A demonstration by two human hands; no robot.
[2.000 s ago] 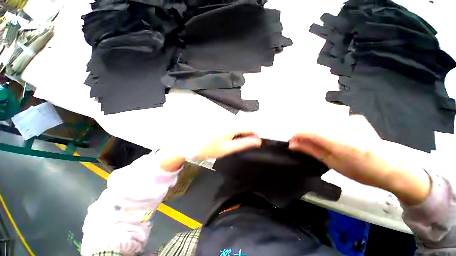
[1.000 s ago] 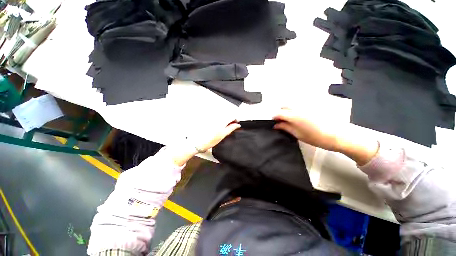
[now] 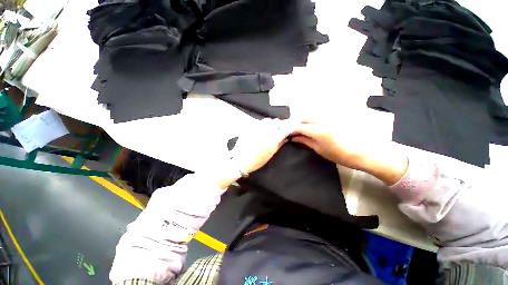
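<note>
A black fabric panel (image 3: pixel 303 177) hangs over the front edge of the white table, against my black apron. My left hand (image 3: pixel 266 146) and my right hand (image 3: pixel 323 142) meet at its top edge and pinch it between the fingertips. The fingertips nearly touch, and my fingers hide part of the edge. A tab of the panel sticks out at its lower right. A small dark piece (image 3: pixel 232 143) shows beside my left hand; I cannot tell whether it belongs to the panel.
Black fabric piles lie at left (image 3: pixel 142 83), middle (image 3: pixel 256 42) and right (image 3: pixel 440 94) on the white table (image 3: pixel 161 133). A folded strip (image 3: pixel 228 83) lies before the middle pile. A green frame with white paper (image 3: pixel 40 131) stands left; a blue object (image 3: pixel 388 257) is beneath.
My hands were apart on the panel's top edge; my left hand has moved right and now meets my right. The panel has shifted up from its position in the oldest frame.
</note>
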